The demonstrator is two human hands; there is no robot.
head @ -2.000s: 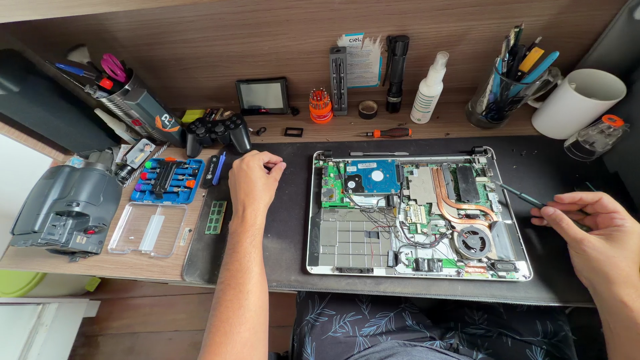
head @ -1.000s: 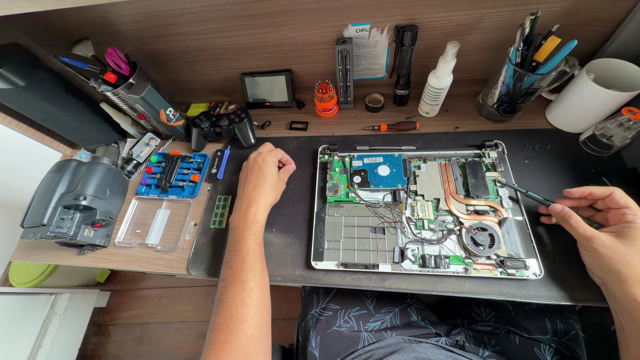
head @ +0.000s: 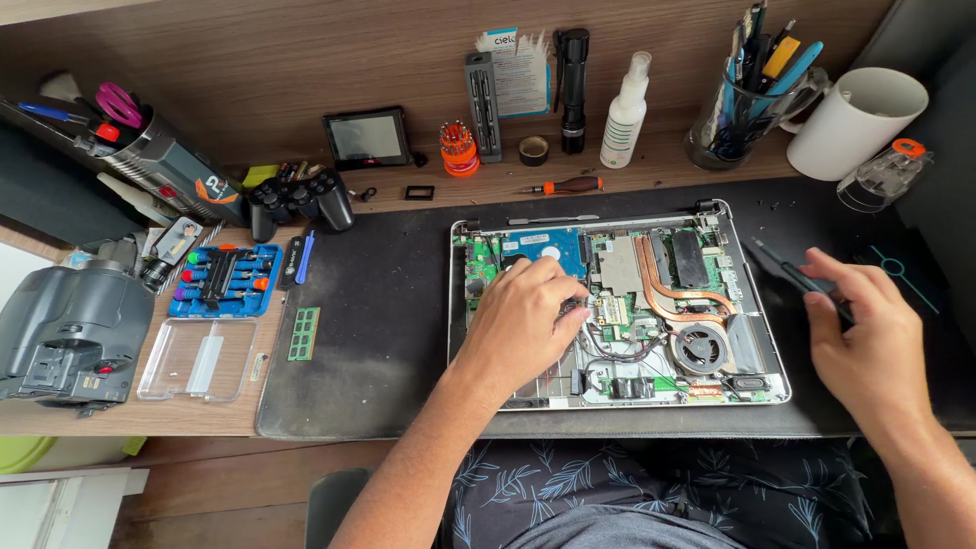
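An opened laptop base (head: 762, 335) lies on the black desk mat (head: 366, 305), its inside showing. My left hand (head: 526, 320) is over its left half, fingers bent near the lower edge of the blue-labelled hard drive (head: 543, 245); whether the fingers grip a cable there is hidden. Just right of the laptop, my right hand (head: 862, 328) holds a thin dark screwdriver (head: 797, 276), tip pointing up and left. Copper heat pipes (head: 656, 286) run to the round fan (head: 700, 348). A green memory module (head: 303, 334) lies on the mat's left part.
Left of the mat are a blue screwdriver set (head: 226, 280), its clear plastic lid (head: 197, 358) and a grey device (head: 76, 328). Along the back stand a game controller (head: 301, 200), an orange bit holder (head: 458, 150), an orange-black screwdriver (head: 568, 185), a spray bottle (head: 625, 114) and a white mug (head: 858, 122).
My left hand has moved right, from the mat beside the laptop to over its left half. The screwdriver tip in my right hand has come away from the laptop's upper right part.
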